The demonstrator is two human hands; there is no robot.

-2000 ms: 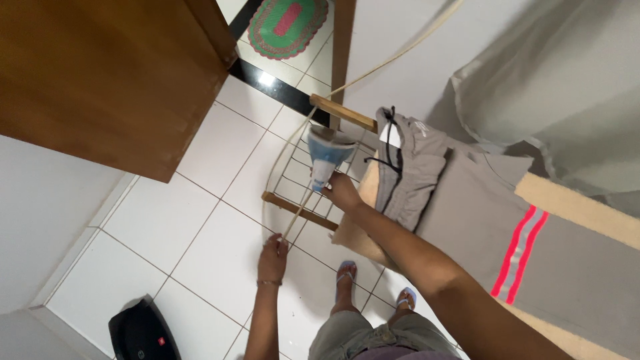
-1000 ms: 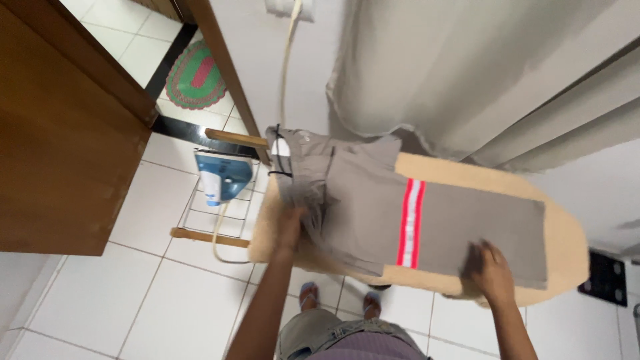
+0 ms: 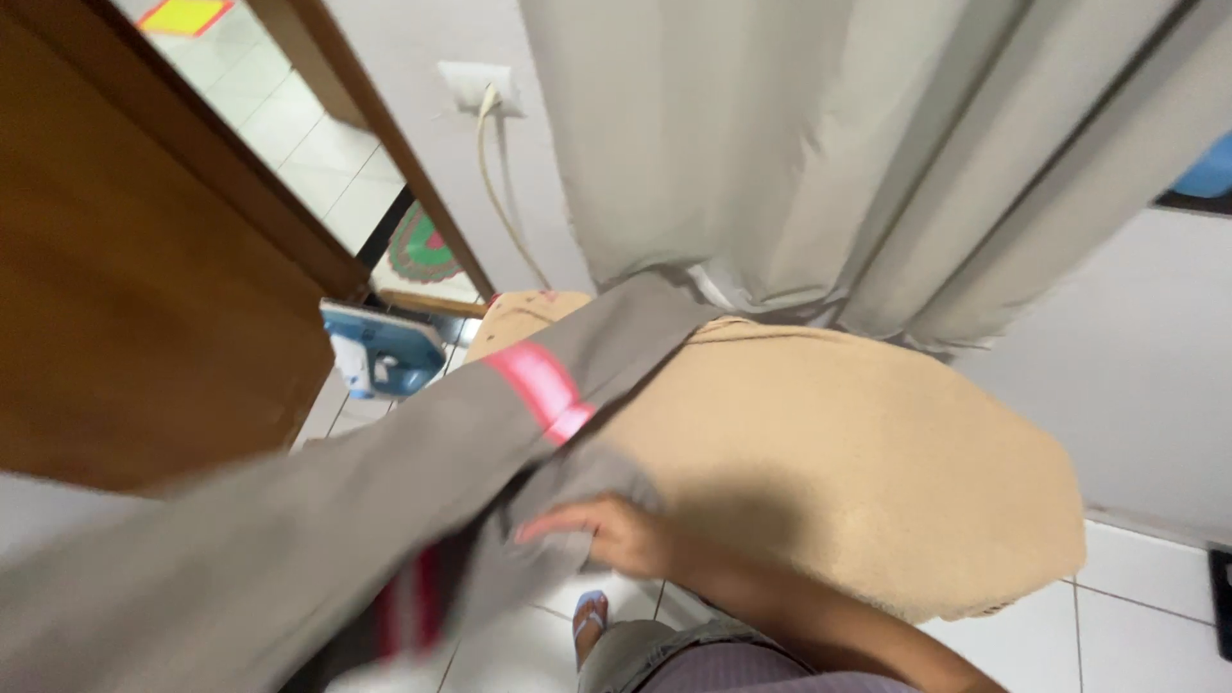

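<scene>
Grey trousers (image 3: pixel 385 481) with pink and silver reflective bands stretch from the lower left, blurred, up across the left part of the ironing board (image 3: pixel 857 452). My right hand (image 3: pixel 626 539) is at the near edge of the board, against a fold of the trousers; blur hides whether its fingers grip the cloth. My left hand does not show. A blue and white clothes iron (image 3: pixel 385 348) rests at the board's left end, beyond the trousers.
A cord runs from the wall socket (image 3: pixel 481 89) down behind the board. A grey curtain (image 3: pixel 712 144) hangs against the board's far side. A brown wooden door (image 3: pixel 144 250) stands at the left, a doorway with an oval mat (image 3: pixel 423 245) beside it.
The trousers, flat along the board one second ago, are lifted and swung to the left, baring the beige cover. My left hand has gone out of view. The iron was let go between the two earlier frames.
</scene>
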